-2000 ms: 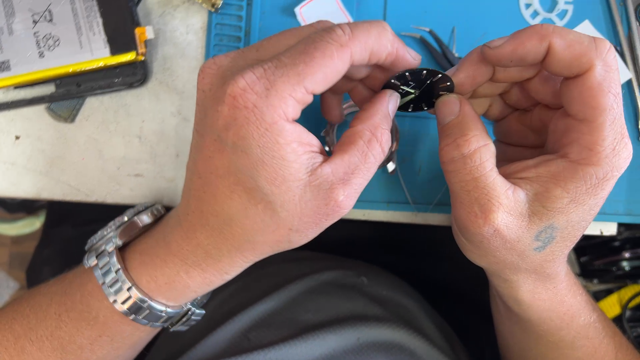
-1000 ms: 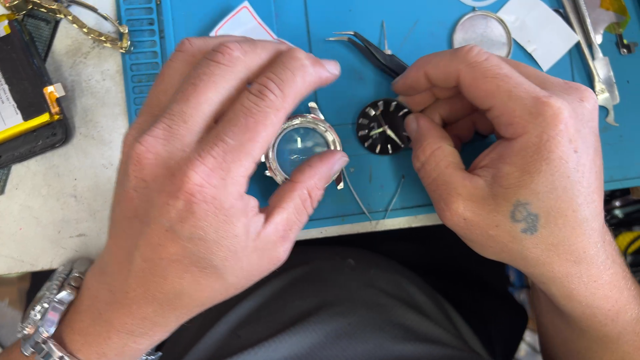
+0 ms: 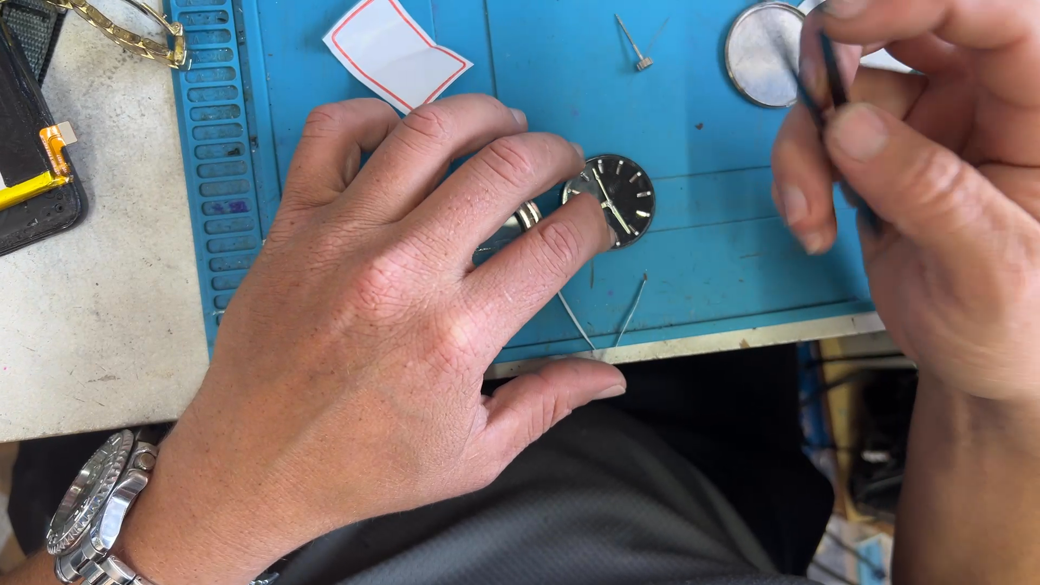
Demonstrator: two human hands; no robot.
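A black watch dial with silver hands and hour markers lies face up on the blue mat, and fingertips of my left hand rest at its left edge. Under that hand, mostly hidden, is a silver watch case. My right hand is raised at the right, holding dark tweezers between thumb and fingers. Above the dial lies a winding crown with its stem. A round metal case back lies beside my right fingers.
The blue silicone mat ends at the white table edge nearest me. A red-bordered white paper lies at its top left. On the left are a gold-coloured bracelet, a phone part with yellow tape and bare table surface.
The dial, between both hands two seconds ago, now lies on the mat. My right hand has let go of it and taken up the tweezers. My left hand now covers most of the case.
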